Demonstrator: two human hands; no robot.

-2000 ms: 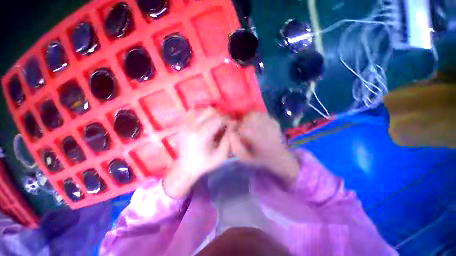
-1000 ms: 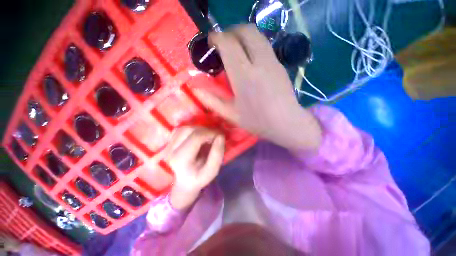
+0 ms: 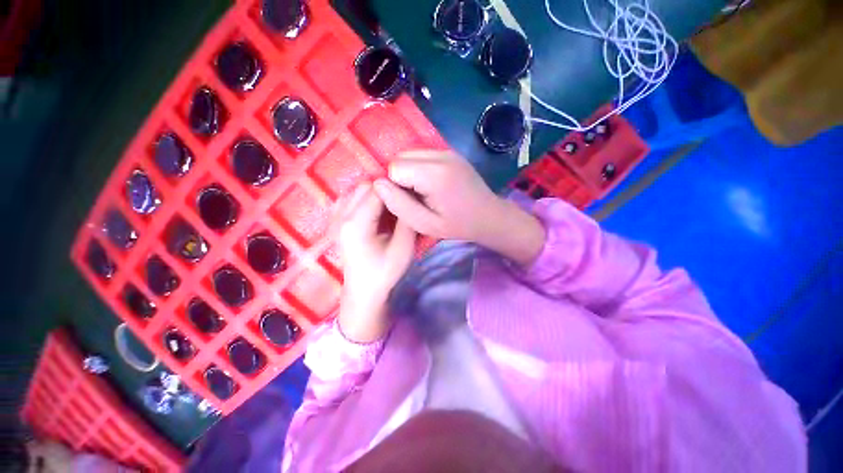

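My left hand (image 3: 374, 245) and my right hand (image 3: 444, 199) meet over the right part of the red foam tray (image 3: 310, 217). Their fingers are curled together at the fingertips. Whatever may be between them is hidden. Round black watch heads sit in many of the tray's pockets, such as one watch head (image 3: 254, 162) near the middle. Several pockets around my hands hold none. A watch head (image 3: 379, 70) lies on the tray's upper right edge.
Three watch heads (image 3: 505, 55) lie right of the tray by a yellow tape strip (image 3: 524, 115) and coiled white cords (image 3: 638, 46). A small-parts tray (image 3: 624, 152) is below them. Another red tray (image 3: 88, 397), a tape roll (image 3: 134, 349) and shiny pieces (image 3: 164, 393) are lower left.
My right hand has moved from the watch head at the tray's edge back down to my left hand. The view has shifted, showing the small-parts tray.
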